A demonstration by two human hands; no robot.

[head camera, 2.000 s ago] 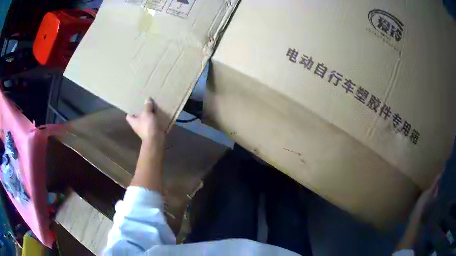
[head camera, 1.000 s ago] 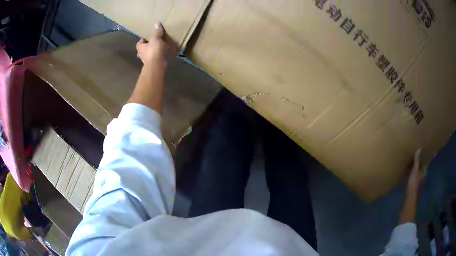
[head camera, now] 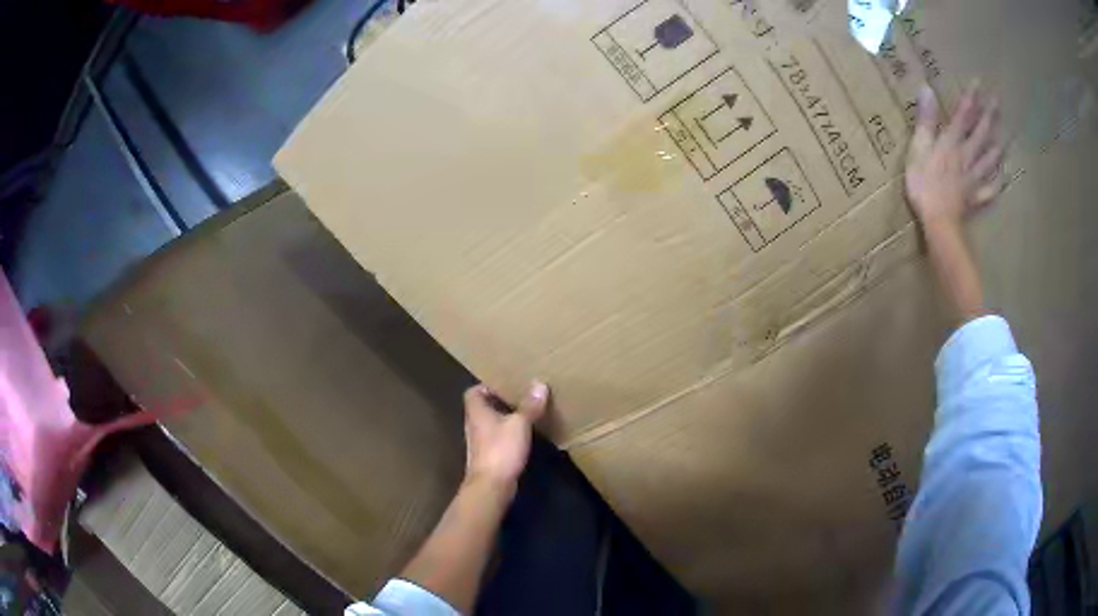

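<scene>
A large brown cardboard sheet (head camera: 506, 229), a flattened carton with printed box symbols and lettering, fills the centre and right. It has a crease running across it and a tape-like stain. My left hand (head camera: 497, 436) grips its lower left edge, thumb on top and fingers partly hidden beneath. My right hand (head camera: 954, 169) lies flat on its upper right part, fingers spread, not gripping an edge.
An open cardboard carton (head camera: 259, 373) stands at the left, with a ribbed cardboard piece (head camera: 181, 548) at its lower side. A pink plastic surface (head camera: 36, 421) is at the far left edge. A red object (head camera: 223, 10) is at the top. Grey floor (head camera: 259, 90) shows at upper left.
The cardboard has turned and shifted, now showing its printed symbols near the centre. My left hand moved down and right along it. My right hand moved from its lower right edge up onto its face.
</scene>
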